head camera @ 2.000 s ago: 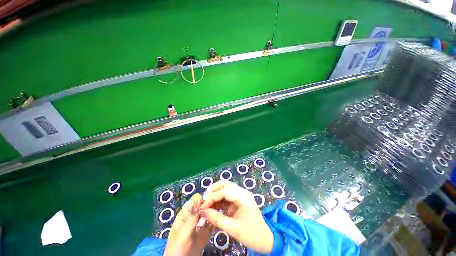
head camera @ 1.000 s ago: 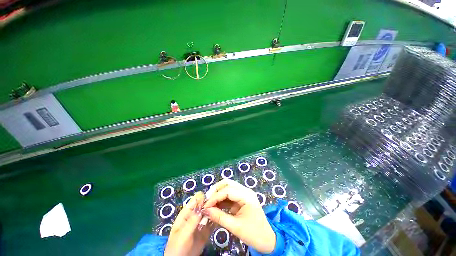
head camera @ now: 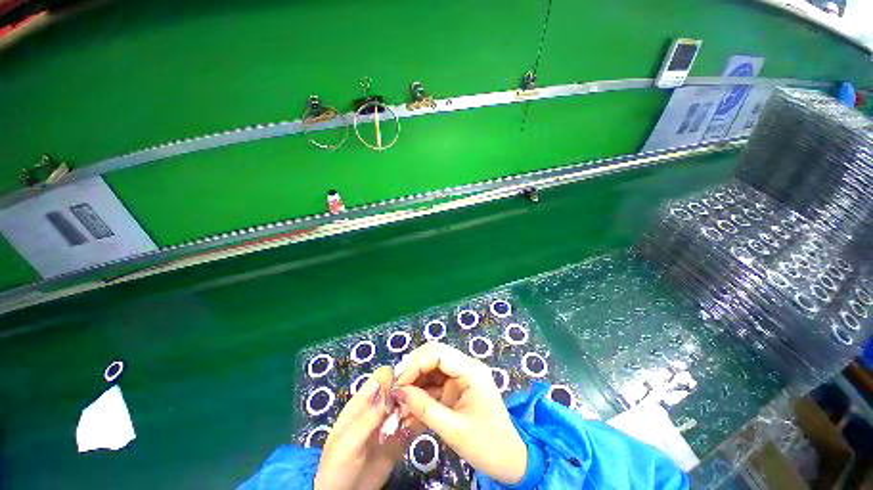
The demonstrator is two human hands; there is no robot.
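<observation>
My left hand [head camera: 362,435] and my right hand [head camera: 461,407] meet over the filled clear tray [head camera: 304,356]. Their fingertips pinch a small pale part [head camera: 391,424], mostly hidden by the fingers. The tray holds rows of dark discs with white rings, such as the ring module [head camera: 320,366] at its back left corner. My hands and blue sleeves cover part of the tray. A lone ring module [head camera: 114,370] lies on the green surface at the left, just behind a white paper piece [head camera: 106,421].
An empty clear tray [head camera: 622,330] lies right of the filled one, with white card [head camera: 654,435] at its near edge. A tall stack of clear trays [head camera: 804,153] stands far right. A green panel with a metal rail [head camera: 220,142] and hanging wire loops runs behind.
The lone ring module has moved left across the green surface, towards the white paper. My hands stay together over the tray, with small finger shifts around the pale part.
</observation>
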